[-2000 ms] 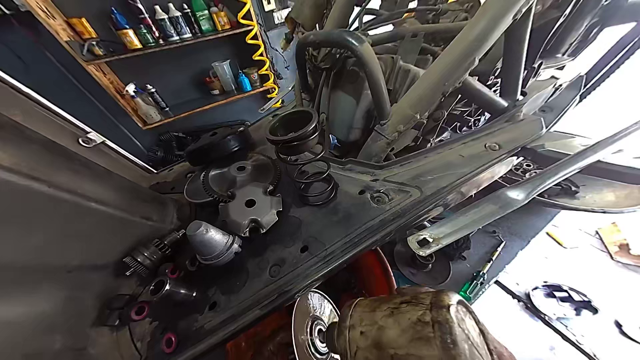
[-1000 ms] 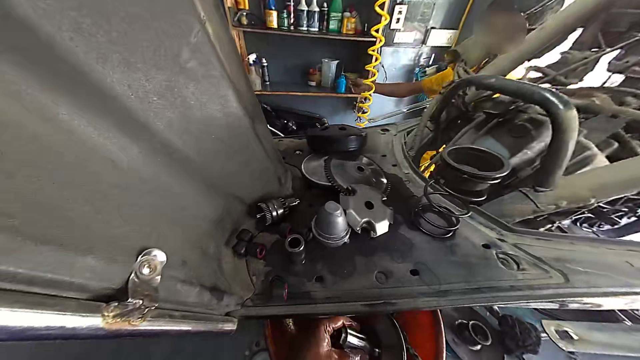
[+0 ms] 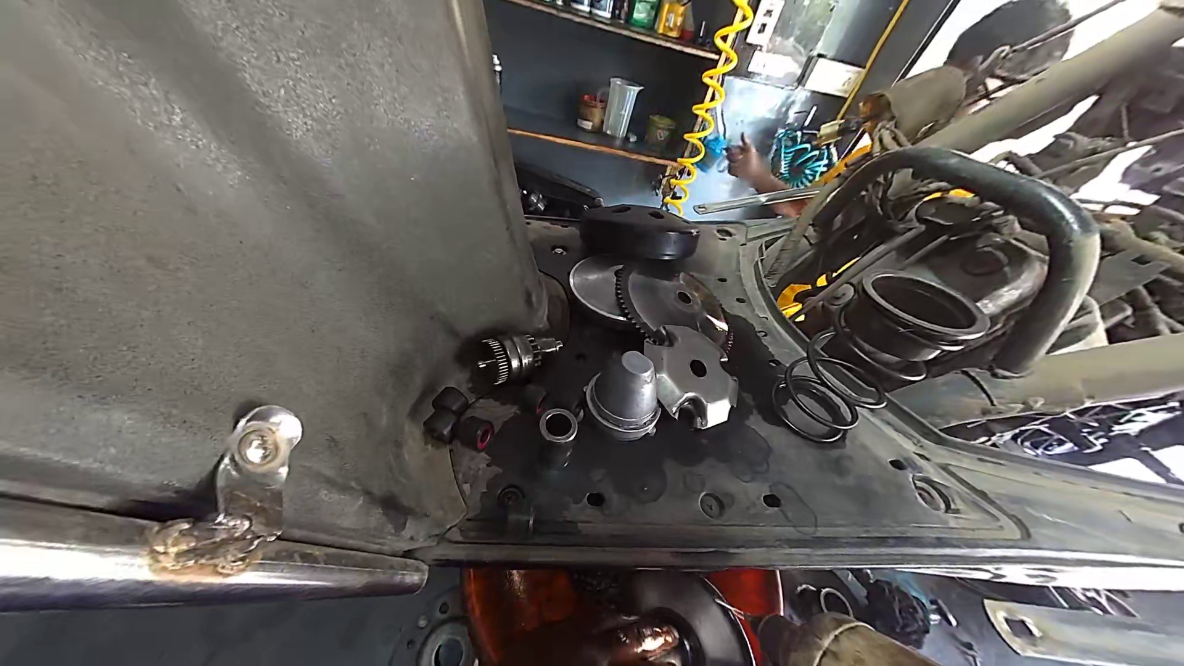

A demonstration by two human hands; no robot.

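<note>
At the bottom edge, my left hand (image 3: 638,638), wet and partly cut off, has its fingers at the hub of a metal pulley disc (image 3: 708,610) over a red basin (image 3: 518,606). My right hand is not in view; a brown, stained rounded shape (image 3: 842,643) beside the basin is too cut off to name. Above, on the scooter's floor panel, lie a ramp plate (image 3: 700,379), a grey conical metal part (image 3: 624,393), a short metal sleeve (image 3: 558,435), a toothed starter gear (image 3: 518,358), several black rollers (image 3: 448,413), toothed pulley discs (image 3: 680,310), a black clutch bell (image 3: 638,233) and a coil spring (image 3: 819,398).
The grey body panel (image 3: 231,231) rises at left above a metal tube (image 3: 213,564). A bent black tube (image 3: 1008,185) and frame parts stand at right. Another person's hand (image 3: 749,165) is near the yellow coiled hose (image 3: 708,111) and the shelf (image 3: 592,143). A flat metal bar (image 3: 1082,634) lies lower right.
The view has swung widely. The other person's arm, which reached toward the shelf one second ago, is now farther right, by the hose.
</note>
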